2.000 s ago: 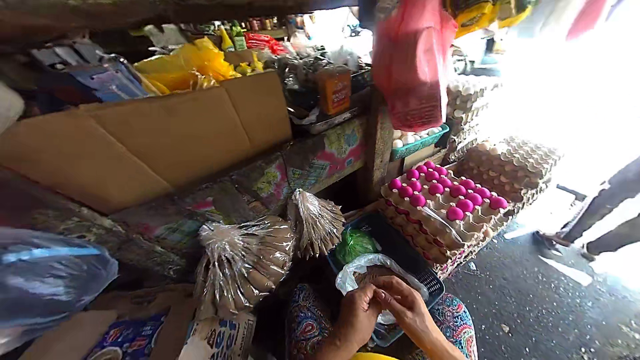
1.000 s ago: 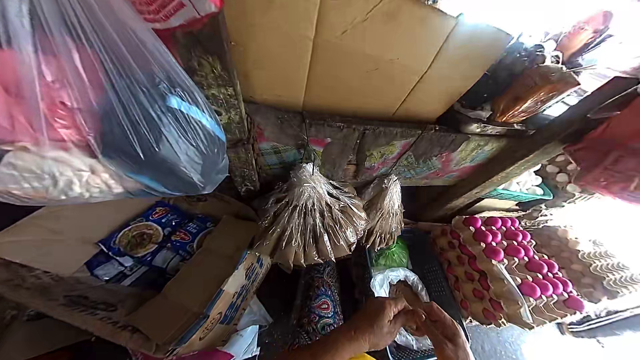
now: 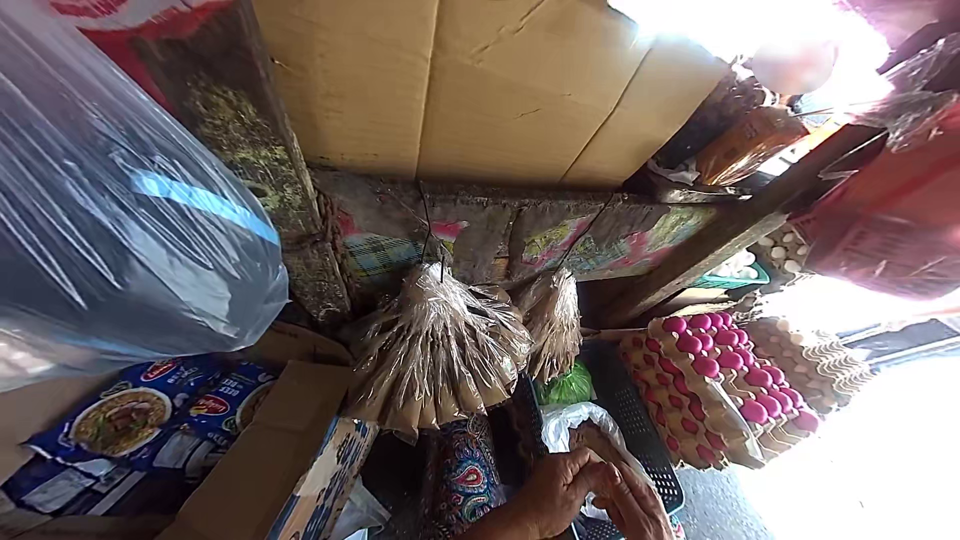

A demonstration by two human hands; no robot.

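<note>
My left hand and my right hand meet at the bottom, right of centre, fingertips pinched together; whether something small is between them cannot be told. Just beyond them is a white plastic bag with brown contents, in a black perforated plastic crate. A green plastic bag lies behind it in the crate. Two bunches of small plastic bags filled with something brown, a large one and a smaller one, hang from cords above and left of my hands. Patterned cloth covers my leg.
Egg trays with bright pink eggs are stacked right of the crate. At left, a cardboard box holds blue noodle packs under a large hanging plastic bag. A red plastic bag hangs at right, past a wooden beam.
The view has swung left and down from two seconds ago, bringing the noodle packs into fuller sight. My hands stay close together over the white bag.
</note>
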